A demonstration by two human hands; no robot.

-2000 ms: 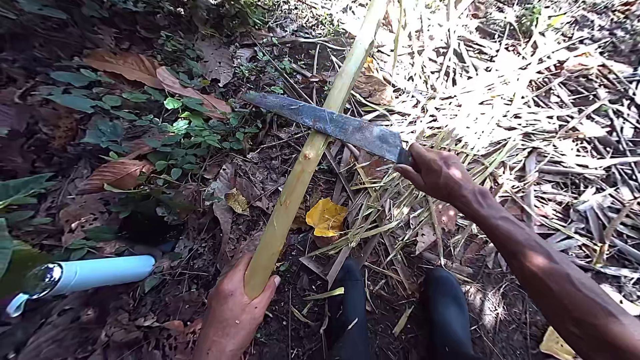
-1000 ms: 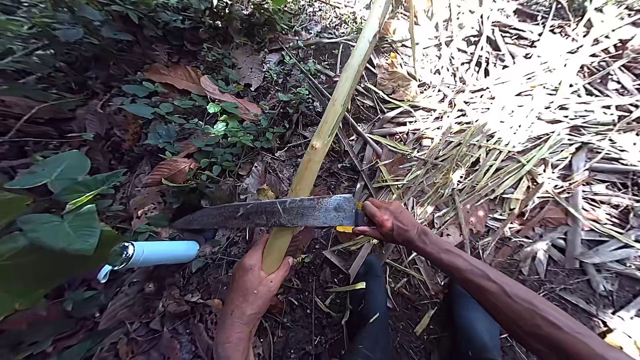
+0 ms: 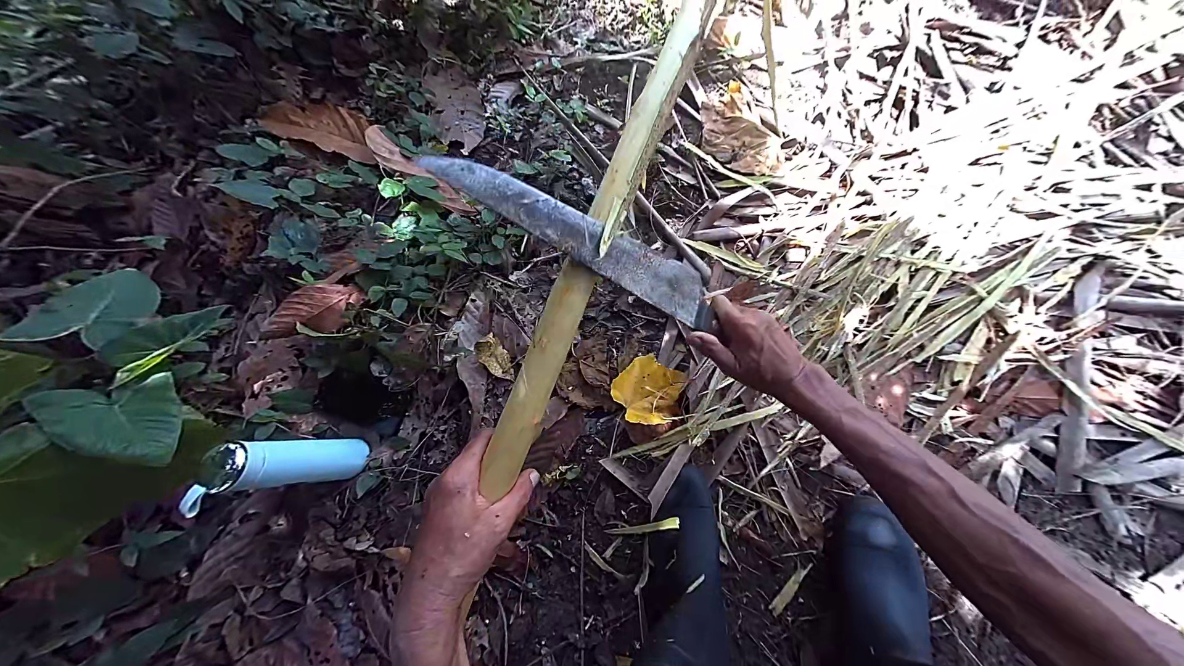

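Note:
My left hand grips the lower end of a peeled wooden pole, which slants up and away to the right past the top of the view. In my right hand is the handle of a machete. Its wide, dark-stained blade lies across the pole at about mid-view, tip toward the upper left. A thin pale sliver of wood stands off the pole and overlaps the blade. The handle is mostly hidden by my fingers.
Black rubber boots stand at the bottom. A light-blue bottle lies at the left beside large green leaves. Wood shavings and strips cover the ground at right. A yellow leaf lies just right of the pole.
Compared with one second ago, the machete has moved up along the pole, away from my left hand, and its tip now points more upward. Both hands keep their hold.

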